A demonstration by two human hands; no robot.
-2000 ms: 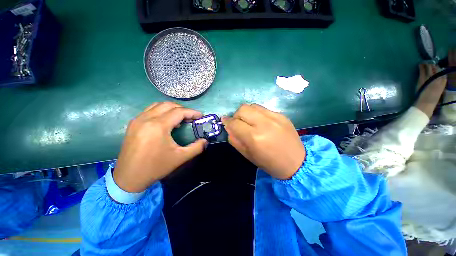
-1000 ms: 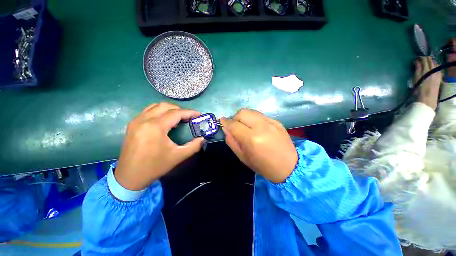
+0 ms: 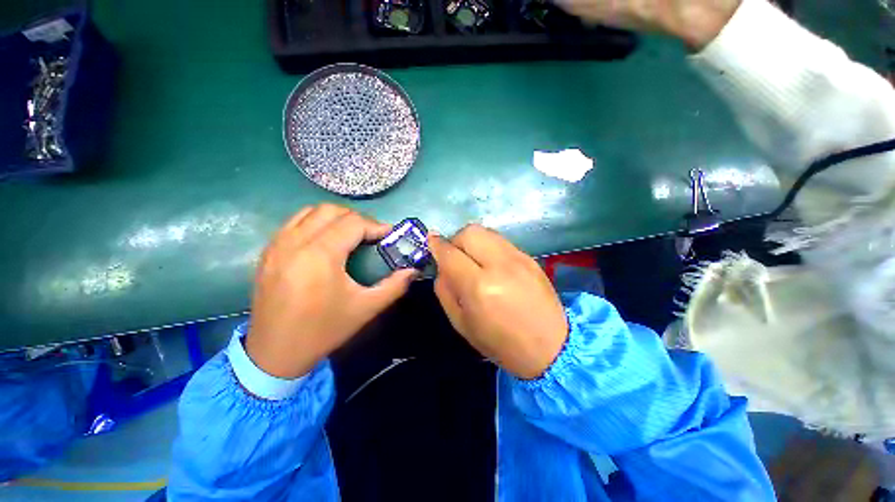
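Observation:
A small dark rounded-square watch unit [image 3: 404,245], shiny silver-white inside, is held over the bench's front edge. My left hand [image 3: 316,284] grips it by its left side between thumb and fingers. My right hand [image 3: 499,294] is at its right side, fingertips pinched together against the unit's edge. Whether a small part is between those fingertips is too small to tell. The round screw plate [image 3: 353,129], speckled grey, lies on the green bench just beyond my left hand.
A black blister tray [image 3: 451,49] with units lies at the back; another person's hand [image 3: 643,12] reaches over its right end. A blue parts bin [image 3: 93,108] is at left. A white scrap [image 3: 563,165], binder clip [image 3: 699,211] and black cable [image 3: 824,167] are at right.
The other person's white-sleeved arm has swung from the right side up over the black tray. My hands stay around the unit, which has tilted slightly; my right fingertips are closer against it.

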